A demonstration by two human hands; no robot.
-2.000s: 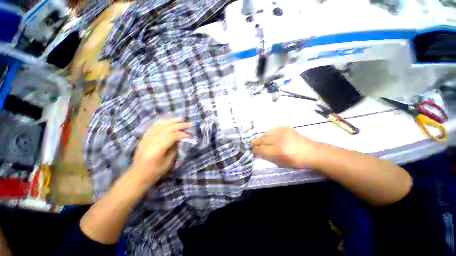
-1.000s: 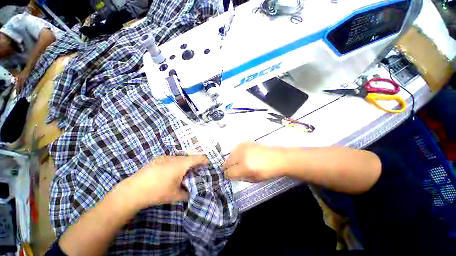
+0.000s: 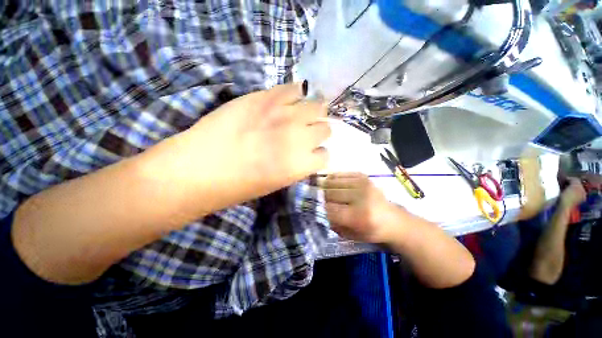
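Observation:
The plaid fabric (image 3: 165, 59) fills the left side and hangs over the table's front edge. My left hand (image 3: 277, 132) lies over the fabric with its fingertips beside the presser foot area (image 3: 353, 109); the fingers are bent and pinch the fabric edge, partly hidden. My right hand (image 3: 353, 204) is just below it, fingers curled on the fabric at the table's front edge. The sewing machine head (image 3: 462, 86), white with a blue stripe, stands above and right of my hands.
Thread snips (image 3: 404, 175) lie right of my hands, near a black flat rectangle (image 3: 412, 138). Scissors (image 3: 482, 188) with red and yellow handles lie farther right. A blue basket (image 3: 376, 290) shows below the table edge (image 3: 343, 248). Another person's arm (image 3: 554, 231) is at the far right.
The view has moved closer and turned. My left hand has moved from lower on the fabric up to the presser foot area. My right hand stays at the fabric edge.

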